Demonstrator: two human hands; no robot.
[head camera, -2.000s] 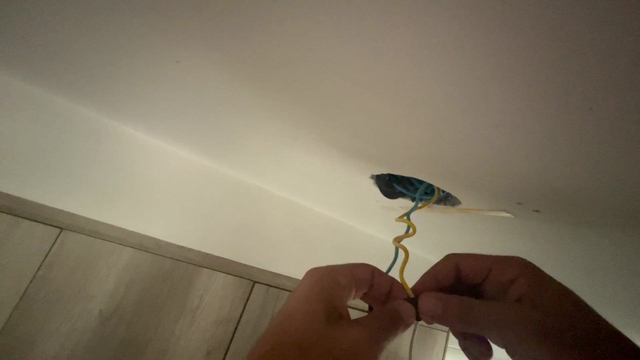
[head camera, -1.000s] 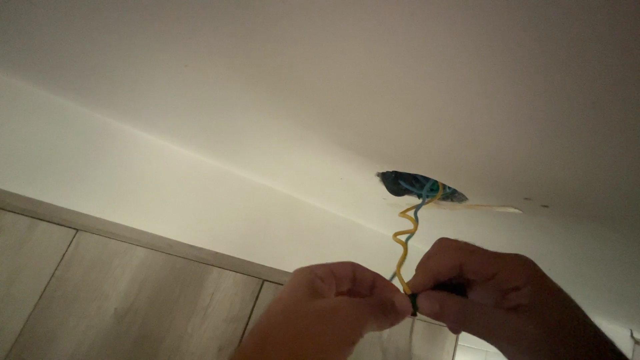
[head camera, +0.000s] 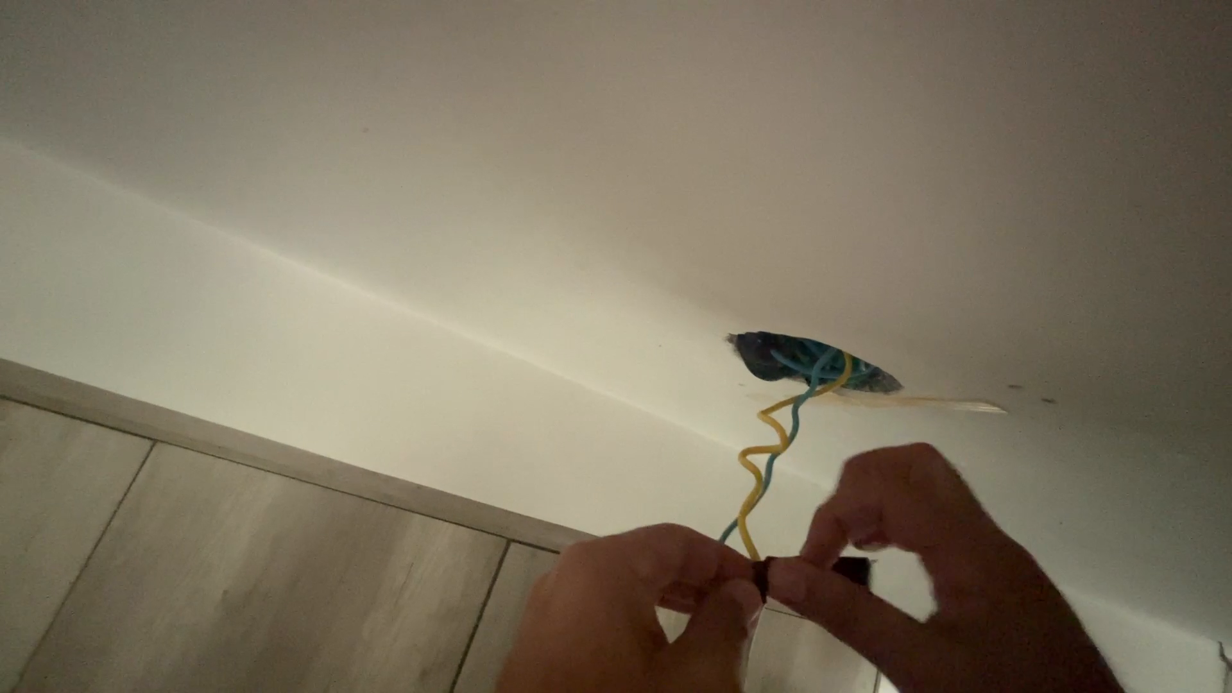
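Note:
A yellow wire (head camera: 749, 472) with coiled bends and a blue wire (head camera: 795, 423) hang from a rough hole (head camera: 770, 356) in the ceiling. My left hand (head camera: 645, 606) pinches the wires' lower part between thumb and fingers. Against its fingertips, my right hand (head camera: 924, 577) grips a strip of dark tape (head camera: 853, 570) between thumb and forefinger. The dark tape reaches the yellow wire's lower end, where a dark band shows between the hands. The blue wire's end is hidden behind my left hand. A thin pale wire seems to run down below the fingers.
More blue wires show inside the ceiling hole. A pale strip (head camera: 962, 405) lies along the ceiling beside the hole, with small dark marks farther right. Below, a white wall band (head camera: 385, 385) meets grey wood-look panels (head camera: 260, 558) with a trim edge.
My right hand's forefinger has risen and bent, and more of the dark strip now shows to the right of the wires. My left hand keeps its pinch at the wires.

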